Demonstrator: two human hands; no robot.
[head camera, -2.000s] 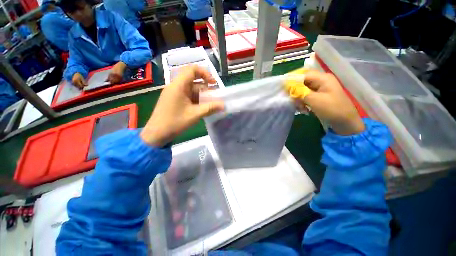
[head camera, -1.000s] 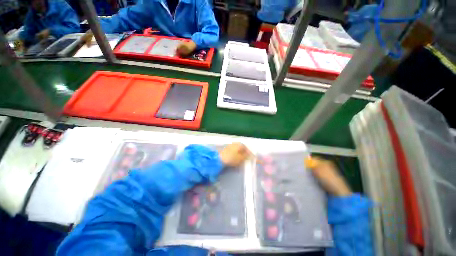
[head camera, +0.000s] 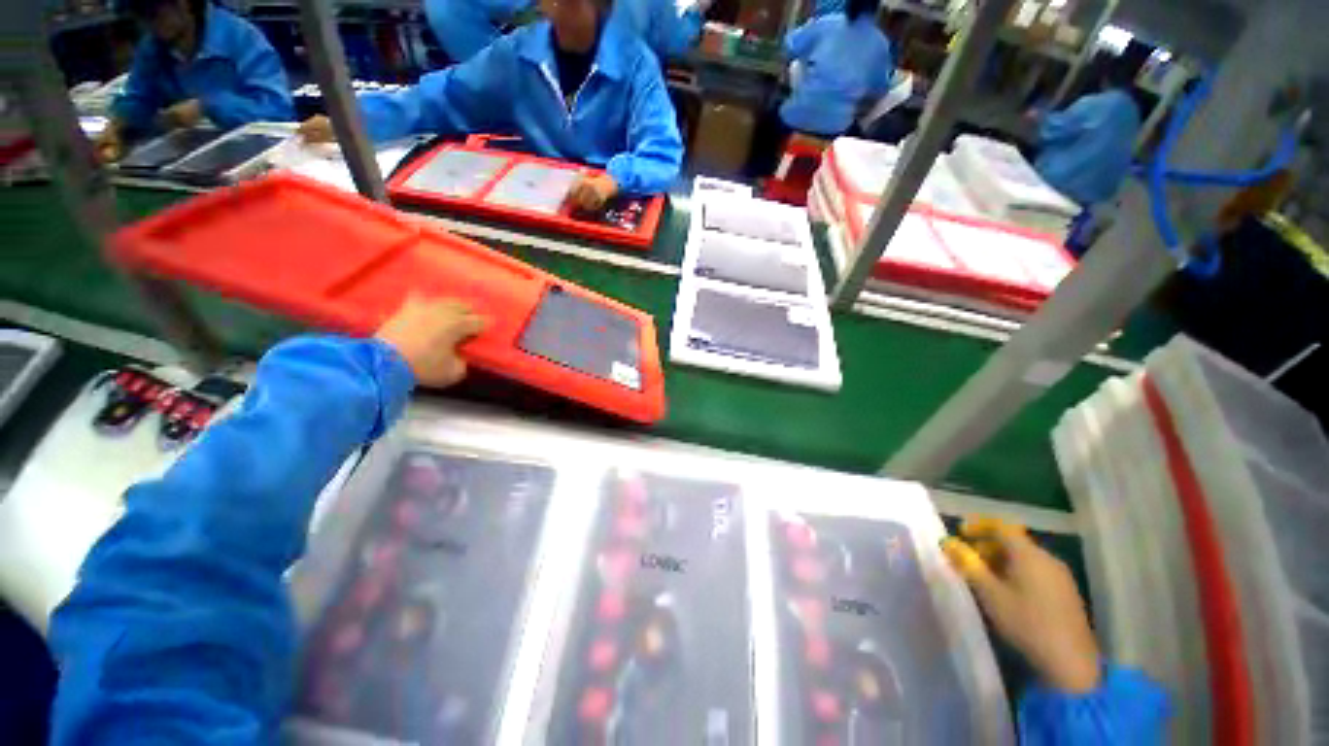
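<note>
My left hand (head camera: 433, 338) grips the near edge of the red foam tray (head camera: 314, 255). That tray is tilted, its left part raised above the green belt, with one dark tablet (head camera: 583, 335) in its right pocket. Below me is a white foam tray (head camera: 580, 503) with three dark tablets (head camera: 663, 605) in its pockets, under translucent sleeves marked "LOGIC" with red shapes. My right hand (head camera: 1028, 590), with yellow finger cots, is at the white tray's right edge, fingers curled. I cannot tell if it holds the edge.
A white tray of tablets (head camera: 751, 284) lies on the green belt (head camera: 875, 394). Stacked trays (head camera: 1166, 539) stand at right. A grey post (head camera: 1020, 313) slants between them. White sheets (head camera: 59, 496) lie at left. Across the belt, a person in blue (head camera: 561, 102) works over a red tray (head camera: 641, 219).
The sleeve I held up now lies over the right tablet. My left hand has moved to the red tray, whose left part is raised. My right hand has moved to the white tray's right edge.
</note>
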